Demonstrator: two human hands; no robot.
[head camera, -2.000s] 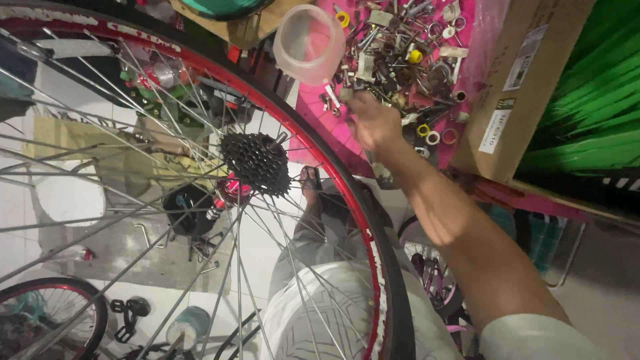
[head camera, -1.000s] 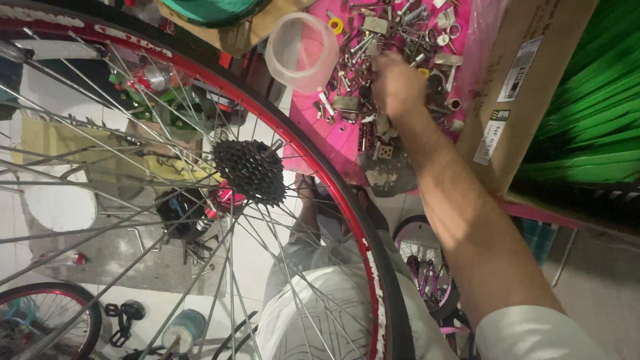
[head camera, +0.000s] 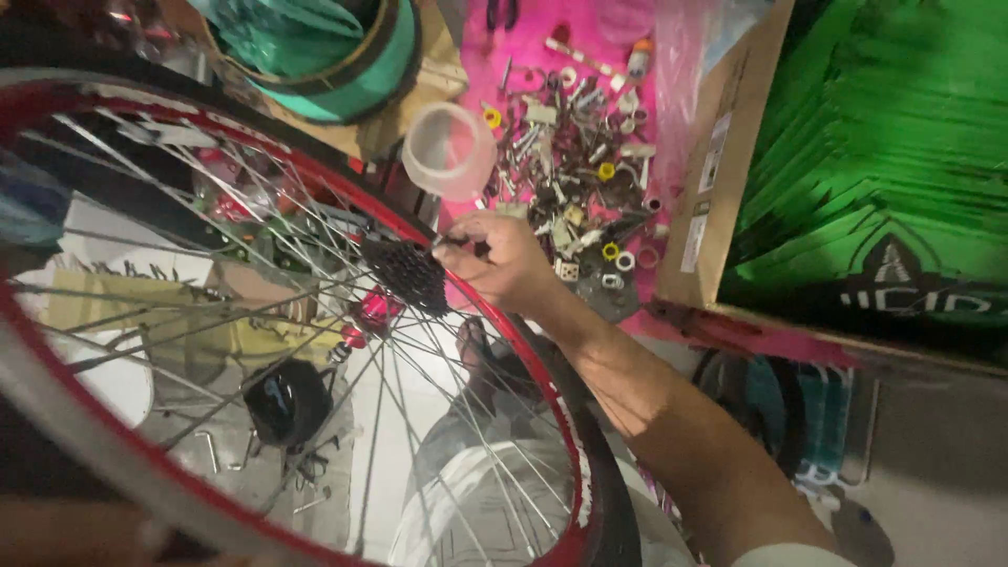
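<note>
My right hand (head camera: 500, 264) is beside the black cassette (head camera: 405, 272) of a bicycle wheel, at the red rim (head camera: 516, 339). Its thumb and fingers are pinched together around what looks like a small dark part, mostly hidden by the fingers. The cassette sits on a hub with a red shell (head camera: 378, 311), among the metal spokes. Behind the hand, loose bolts, nuts and small hardware (head camera: 551, 157) lie on a pink sheet. A translucent plastic tub (head camera: 449, 151) stands at the pile's left side. My left hand cannot be made out; a brownish blur fills the lower left corner.
An open cardboard box (head camera: 728, 157) with green packaging stands at the right. A round teal container (head camera: 339, 87) is at the top. Through the spokes, hex keys (head camera: 209, 450) and a black rounded object (head camera: 287, 402) show on the floor. Another bicycle wheel (head camera: 776, 402) is at lower right.
My right hand has left the hardware pile and moved left and down to the cassette. The view has shifted, showing more of the box and the teal container.
</note>
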